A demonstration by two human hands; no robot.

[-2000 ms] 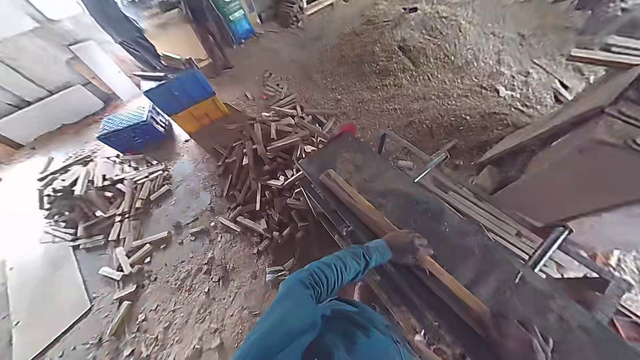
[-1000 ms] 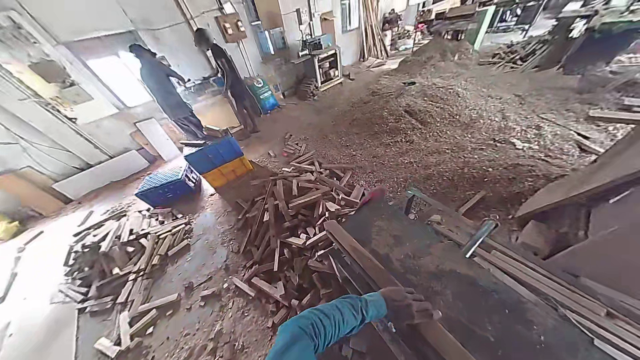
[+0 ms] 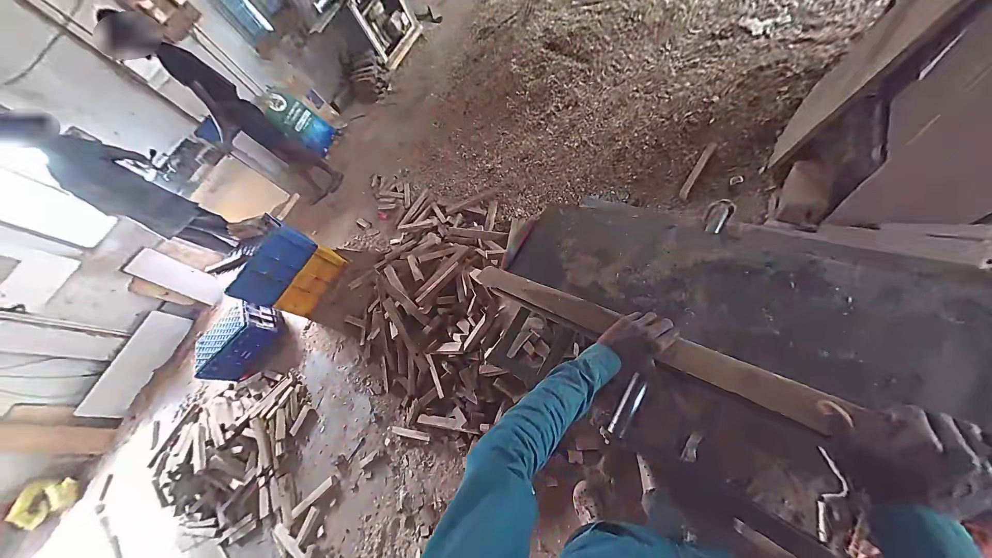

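Note:
A long wooden board (image 3: 728, 377) lies along the near edge of a dark, worn work table (image 3: 775, 310). My left hand (image 3: 639, 337), in a teal sleeve, rests over the board near its middle, fingers across the top and partly curled around it. At the lower right, my right hand (image 3: 914, 457) is at the board's other end; it is dark and blurred, and its fingers are hard to make out. Below the left hand a shiny metal rod (image 3: 626, 404) sticks out at the table's side.
Cut wood pieces form a large heap (image 3: 434, 310) beyond the table's left end and another pile (image 3: 232, 457) on the floor. Blue and yellow crates (image 3: 310, 283) and a blue basket (image 3: 236, 341) stand between. Two people (image 3: 240, 116) are at the upper left. Wood shavings (image 3: 589, 101) cover the floor behind.
The view has swung up and back down. My right hand, out of view one second ago, shows again at the board's near end. My left hand stays on the board.

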